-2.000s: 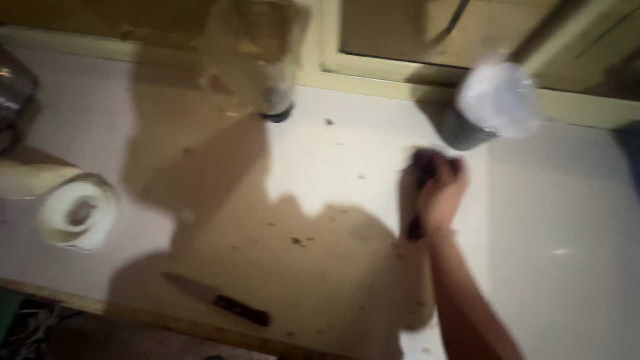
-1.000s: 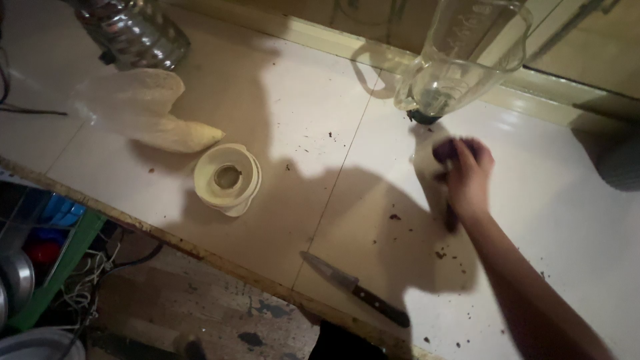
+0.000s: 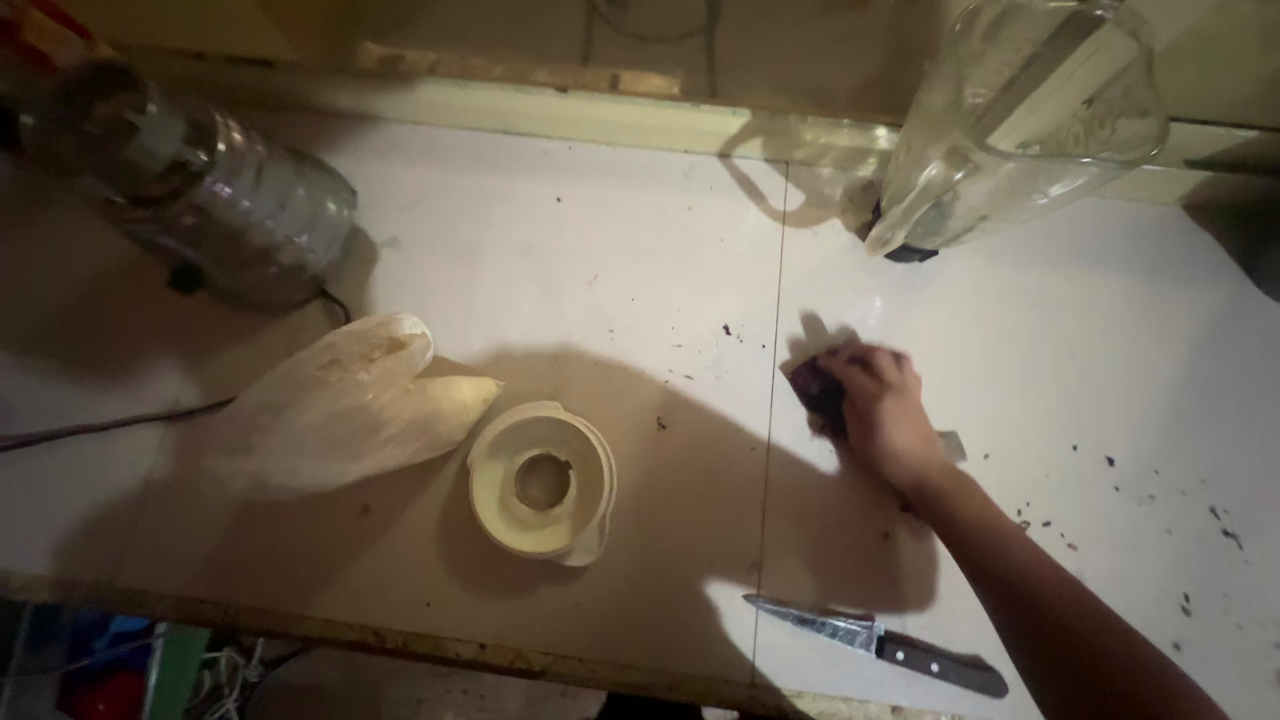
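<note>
My right hand [image 3: 875, 400] presses a dark, crumpled cloth-like wad [image 3: 822, 395] onto the white countertop, right of a thin seam. Dark crumbs [image 3: 1110, 461] lie scattered around it. Nearer the front edge rests a kitchen knife [image 3: 875, 645] with a dark riveted handle, its blade pointing left. A cream plastic ring-shaped lid [image 3: 543, 482] sits left of the seam, beside plastic bags [image 3: 350, 410] with a pale tip. Behind the hand stands a clear blender jar [image 3: 1020, 130] with a dark base. My left hand is not in view.
A large clear ribbed plastic container [image 3: 240, 200] stands at the back left. A dark cord [image 3: 120, 425] runs along the left side. The countertop's worn front edge [image 3: 400, 640] crosses the lower view, with a ledge [image 3: 600, 115] along the back. White cables hang below at left.
My right hand has moved left across the counter with the dark wad, to just beside the seam. The view has shifted.
</note>
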